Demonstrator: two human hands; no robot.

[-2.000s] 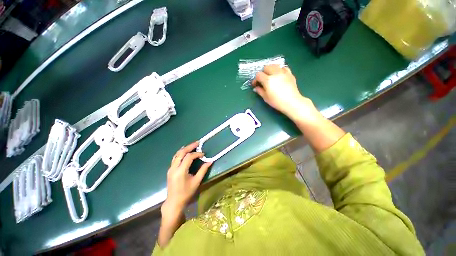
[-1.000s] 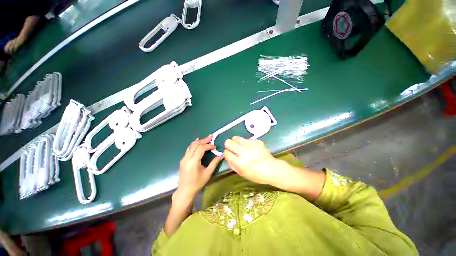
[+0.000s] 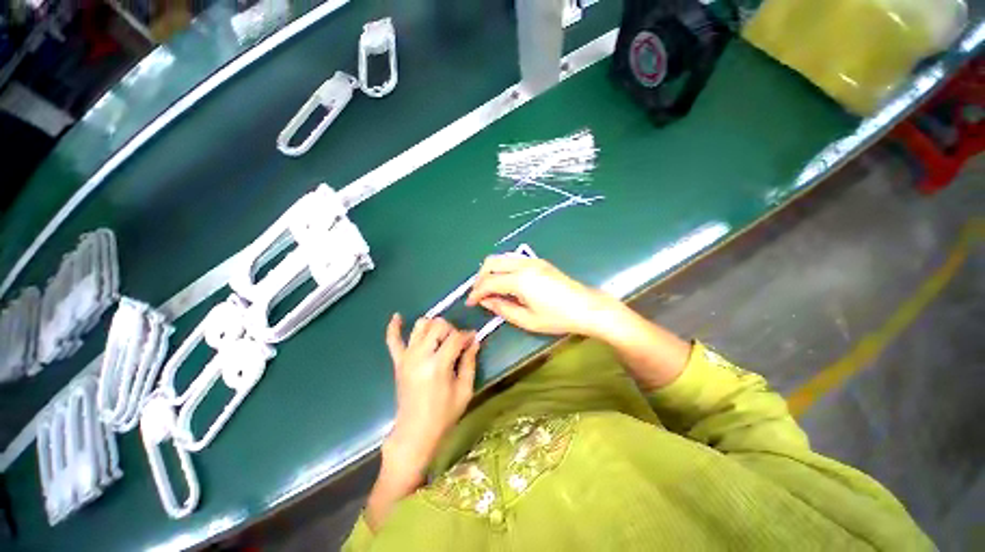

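A white loop-shaped housing (image 3: pixel 451 299) lies on the green table in front of me, its long side rails and one end corner showing. My left hand (image 3: pixel 431 364) is on its near left end, fingertips on the frame. My right hand (image 3: pixel 531 293) is over its disc end and covers most of it, fingers bent down onto the frame. Whether a thin wire is between my right fingers cannot be told. A pile of thin white wires (image 3: pixel 547 157) lies beyond my right hand, with a few loose ones crossing nearer.
Overlapping housings (image 3: pixel 309 257) and nested stacks (image 3: pixel 76 447) lie to the left. Two single housings (image 3: pixel 377 63) lie on the far belt beyond a metal rail (image 3: pixel 432 143) with a post (image 3: pixel 539 49). A black fan (image 3: pixel 668 54) and yellow-filled bag (image 3: pixel 853 43) stand at back right.
My right hand went from the wire pile to the housing's left end, then along it to the disc end. My left hand stays at the left end. The camera view has shifted.
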